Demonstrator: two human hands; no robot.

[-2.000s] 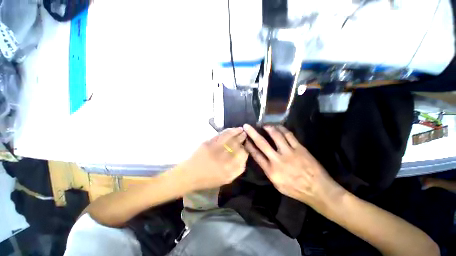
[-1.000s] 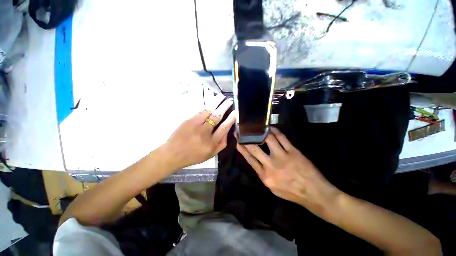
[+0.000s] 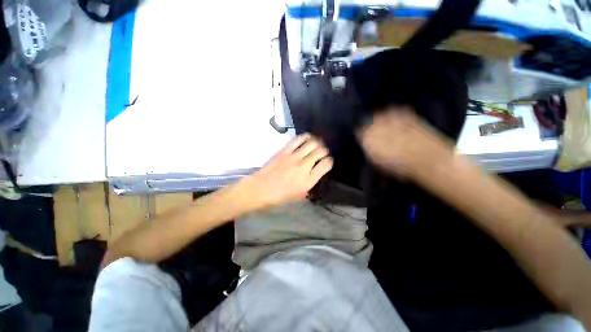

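A large black garment piece [image 3: 415,84] lies under the head of the white sewing machine [image 3: 415,10] and hangs over the table edge to the right of my lap. The presser foot and needle area [image 3: 315,67] stands over its left part. My left hand [image 3: 295,170] rests at the cloth's left edge in front of the foot, fingers bent; whether it pinches the cloth is unclear. My right hand [image 3: 395,139] is blurred over the cloth, fingers curled; its grip is hidden.
Blue tape [image 3: 120,61] runs along the table's left part, with clear plastic bags [image 3: 39,39] at the far left. Thread snips [image 3: 483,107], a small brown strip [image 3: 501,126] and dark red-handled scissors [image 3: 551,111] lie on the right. The table's front edge [image 3: 188,183] curves before me.
The view has shifted, showing the needle area and scissors. My left hand has moved back from the needle area towards the table's front edge. My right hand has drawn away rightward and now blurs.
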